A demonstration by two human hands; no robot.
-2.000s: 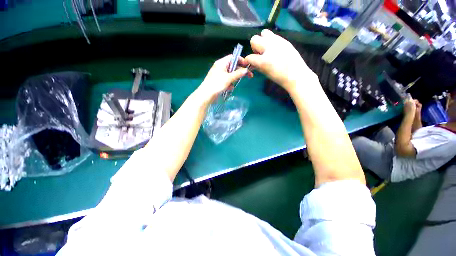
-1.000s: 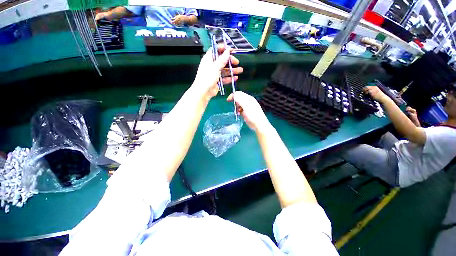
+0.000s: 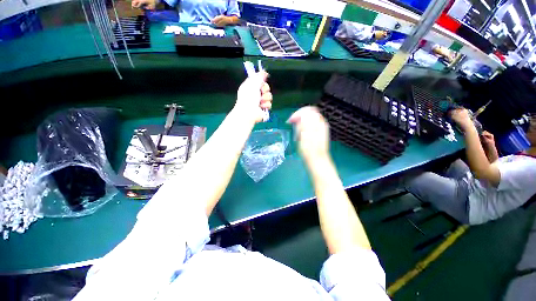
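My left hand (image 3: 254,97) is closed around thin pale rods (image 3: 251,69), whose ends stick out above and a little below the fist. My right hand (image 3: 311,130) is to the right of it, apart from the rods and blurred; whether its fingers hold anything cannot be told. A small crumpled clear bag (image 3: 263,156) lies on the green mat below and between the hands.
Left: a bench fixture (image 3: 156,156), a clear bag with dark contents (image 3: 76,159) and a pile of small white parts (image 3: 17,197). Right: stacked black trays (image 3: 361,126) and a seated person (image 3: 491,176). Thin rods (image 3: 106,35) hang at upper left.
My left hand has closed into a fist around the rods, which were spread before. My right hand has come off the rod it touched and moved right.
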